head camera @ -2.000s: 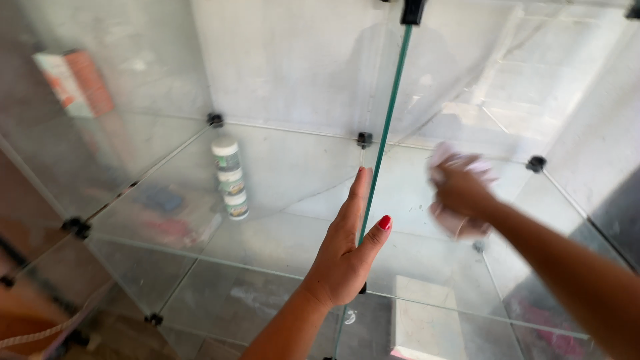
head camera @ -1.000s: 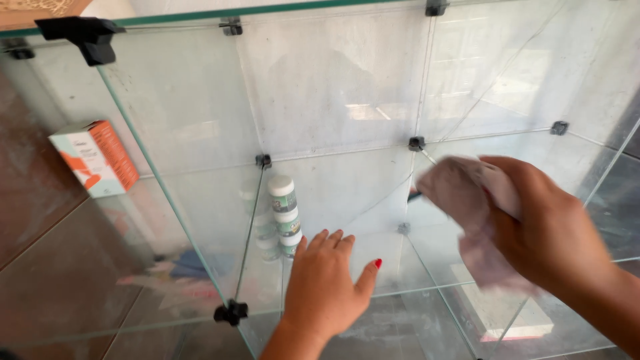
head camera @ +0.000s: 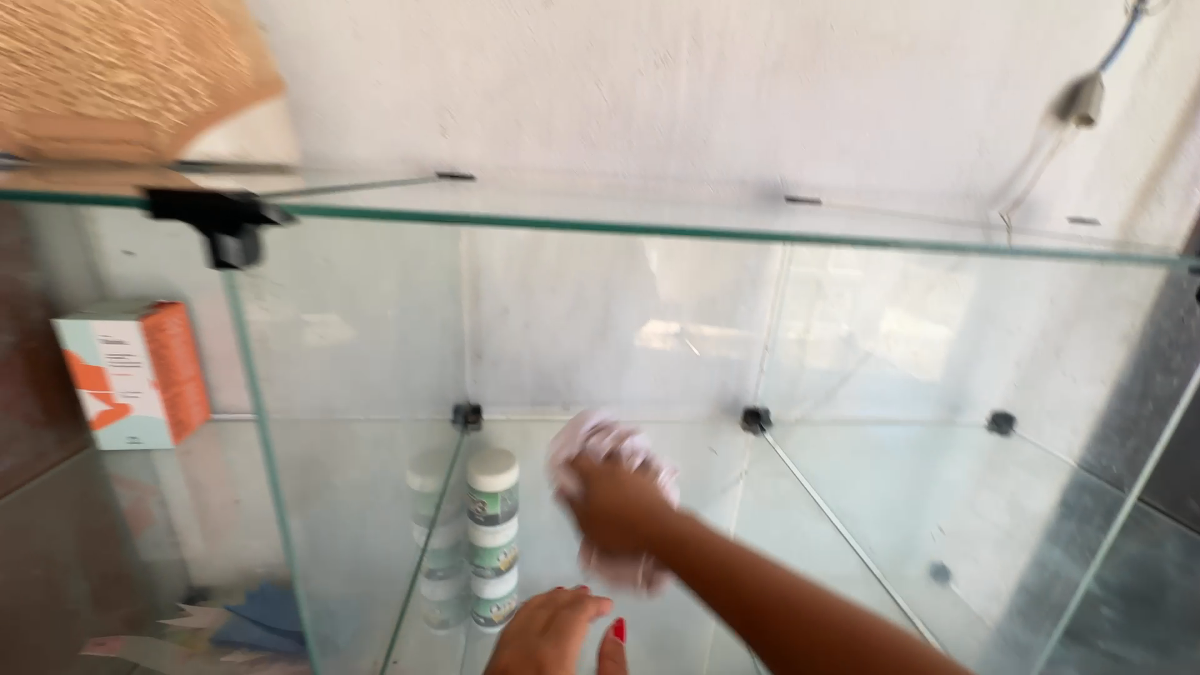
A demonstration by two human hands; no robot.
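Note:
My right hand (head camera: 623,511) is closed on a crumpled pale pink cloth (head camera: 600,436), inside a glass display shelf (head camera: 600,225) and close to its back panel; hand and cloth are blurred. Below it, at the bottom edge, my left hand (head camera: 553,633) holds nothing, fingers apart, with red nail polish showing. Just left of both hands stands a stack of white-lidded jars (head camera: 493,534) with green and dark labels, mirrored in the glass panel beside it.
An orange and white box (head camera: 136,375) is at the left. Blue and pale papers (head camera: 262,619) lie lower left. Black clips (head camera: 225,220) join the glass panes. A woven item (head camera: 141,75) rests on the top pane. A cable with a socket (head camera: 1083,98) hangs upper right.
The view has shifted up to the shelf's top. My right hand with the cloth has moved left, towards the jars. My left hand, beside an upright pane's edge two seconds ago, is away from it.

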